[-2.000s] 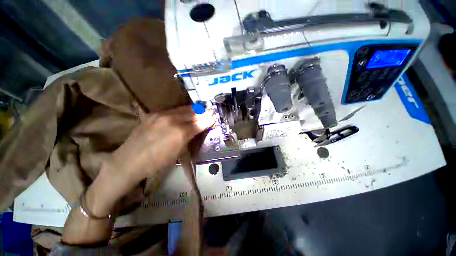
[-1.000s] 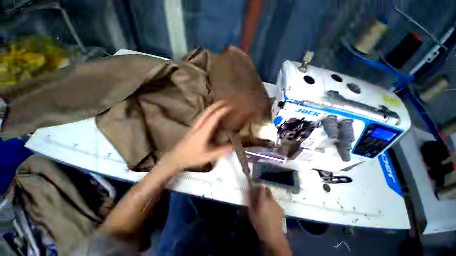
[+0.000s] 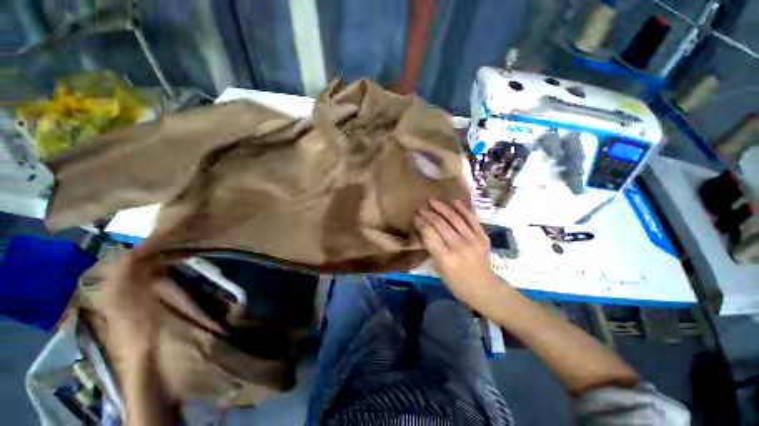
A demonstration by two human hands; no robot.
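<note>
The brown garment piece (image 3: 275, 195) lies spread and creased over the left and middle of the white machine table. My right hand (image 3: 453, 237) lies on its right end, fingers spread, just left of the dark opening in the table. My left hand (image 3: 137, 274) is blurred at the left, by the cloth's front edge and above the brown bundle; its grip cannot be told. The white overlock machine (image 3: 566, 116) stands right of the cloth. Its needle area (image 3: 499, 166) shows no cloth under it that I can make out.
The bundle of brown pieces (image 3: 225, 366) hangs below the table at left, over a white basket (image 3: 42, 374). Black-handled snips (image 3: 574, 236) lie on the table's right part. A blue cloth or bin (image 3: 42, 279) and a yellow heap (image 3: 79, 112) are at far left. Thread cones (image 3: 645, 42) stand behind.
The view has drawn back from the machine. The cloth is spread wider and away from the needle area. My right hand has moved onto its right end; my left hand has moved far left.
</note>
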